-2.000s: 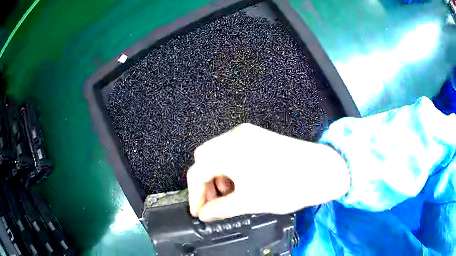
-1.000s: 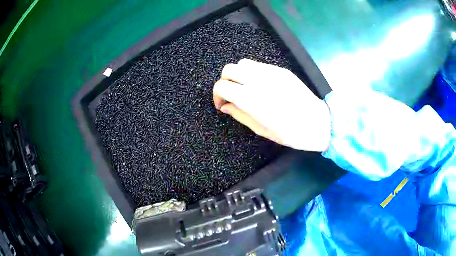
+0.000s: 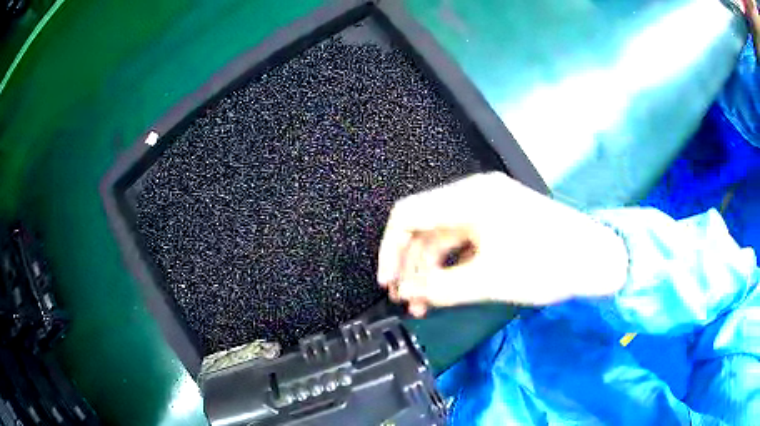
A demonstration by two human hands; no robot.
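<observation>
A black plastic housing (image 3: pixel 333 387) with ribs and a row of round bumps lies tilted at the bottom, cut off by the edge. A mottled grey-tan shell edge (image 3: pixel 240 356) shows at its upper left corner. Behind it is a dark tray (image 3: pixel 150 291) full of tiny black parts (image 3: pixel 283 191). My right hand (image 3: pixel 492 250) is over the tray's near right side, just above the housing, with thumb and fingertips pinched together. Whether a tiny part is between them cannot be told. My left hand is not in view.
Stacked black housings (image 3: pixel 29 291) stand at the left edge on the green bench (image 3: pixel 92 100). A small white tag (image 3: pixel 152 138) is on the tray rim. My blue sleeve and clothing fill the lower right. A person's blue sleeve and part of a hand show at the upper right edge.
My right hand left the housing, reached into the middle of the tray, then came back down toward the housing. The tray and housing have shifted left in view.
</observation>
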